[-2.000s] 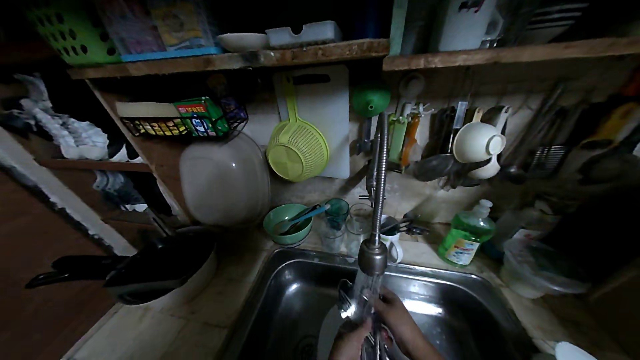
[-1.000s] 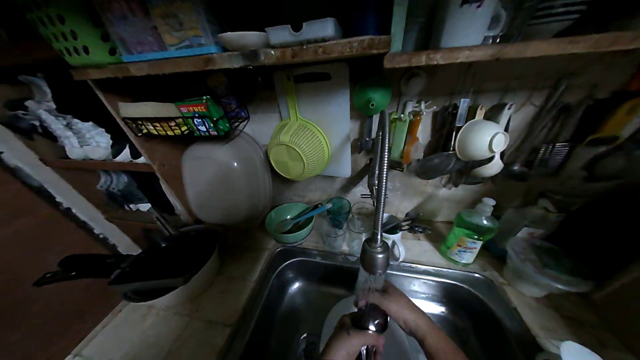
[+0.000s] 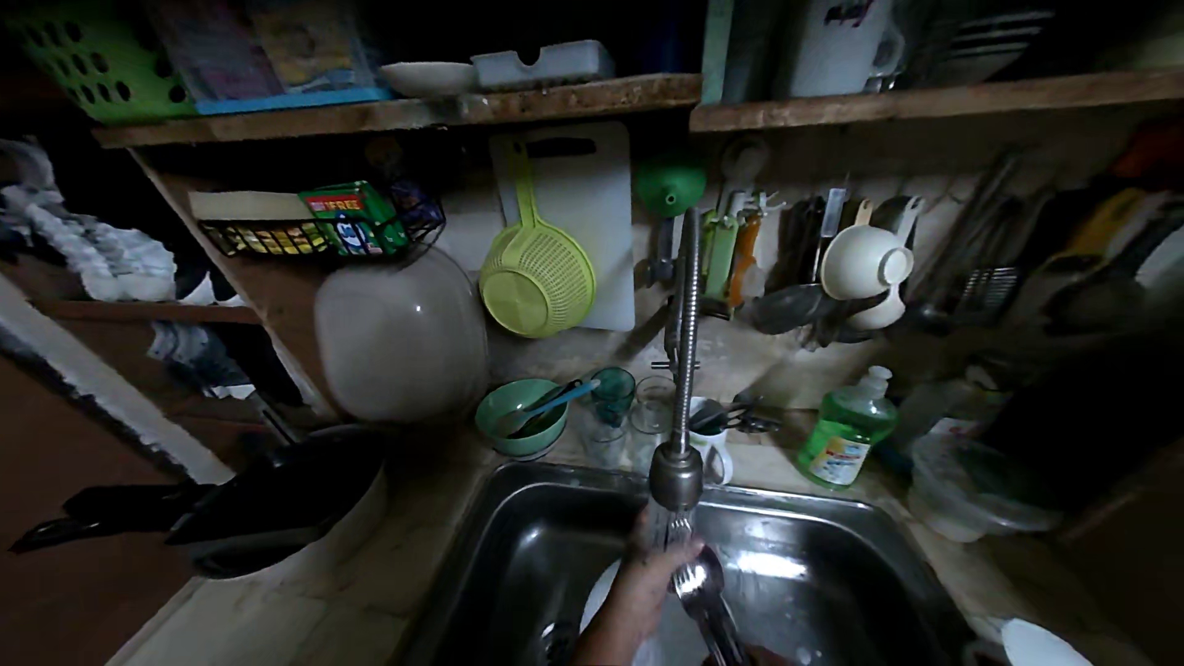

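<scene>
Water runs from the flexible metal faucet (image 3: 676,476) over my hands and some metal cutlery. My left hand (image 3: 638,583), just below the spout, has its fingers around a fork (image 3: 682,529). More metal cutlery (image 3: 708,592), a spoon and a fork among it, slants down to my right hand (image 3: 754,656), which shows only in part at the bottom edge; its grip is hidden. Behind and below my left hand, a white plate (image 3: 599,592) lies in the stainless steel sink (image 3: 814,564), partly covered by the hand.
Behind the sink stand a green bowl (image 3: 523,416), drinking glasses (image 3: 652,416), a white mug (image 3: 712,453) with utensils and a green dish soap bottle (image 3: 846,430). Black-handled pans (image 3: 277,499) are at left. A lime strainer (image 3: 538,277) hangs from the wall under a wooden shelf (image 3: 416,116).
My right hand has moved down, away from the spout, to the bottom edge. The cutlery is now spread below the water, with a fork upright in my left hand.
</scene>
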